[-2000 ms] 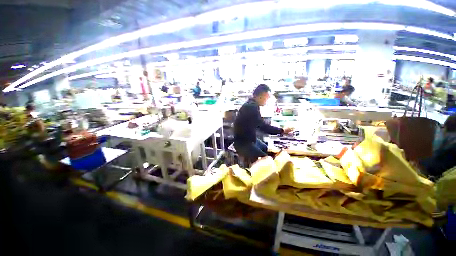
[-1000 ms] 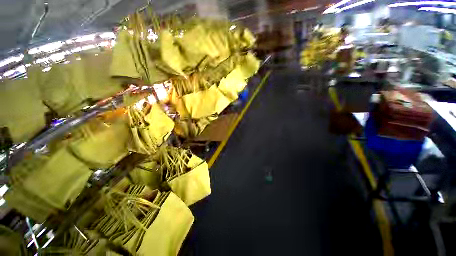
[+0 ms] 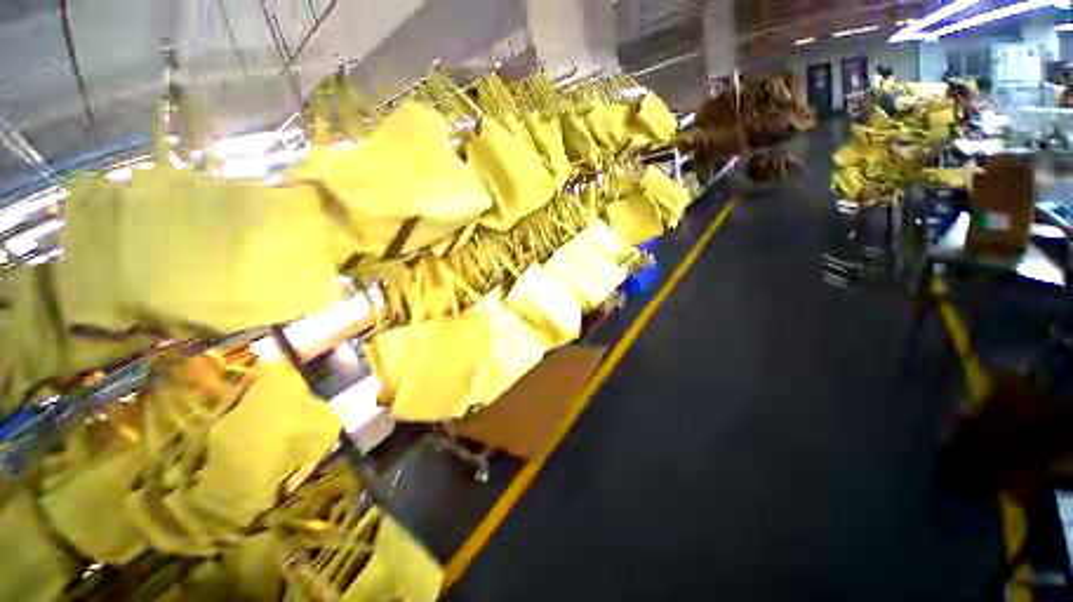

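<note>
Neither of my hands is in the picture. Nearest in front of me, on the left, yellow bag pieces [image 3: 406, 176] hang in dense rows on racks. A lower row of yellow bag pieces [image 3: 459, 353] hangs beneath them, with thin yellow strips bunched between the pieces. More yellow pieces [image 3: 253, 453] hang at the lower left, close to me and partly blurred. A flat brown board or carton [image 3: 535, 406] lies low under the rack.
A dark aisle floor [image 3: 730, 412] runs ahead, with a yellow line [image 3: 635, 335] on each side. At right, a brown box [image 3: 1000, 206] stands on a table, and a yellow heap [image 3: 894, 141] lies beyond. Brown pieces [image 3: 753, 112] hang at the far end. A dark brown blurred shape [image 3: 1012, 435] is at lower right.
The view has swung left from the work tables to the aisle and racks, and moved forward along them. The blue crate with brown pieces has left the picture.
</note>
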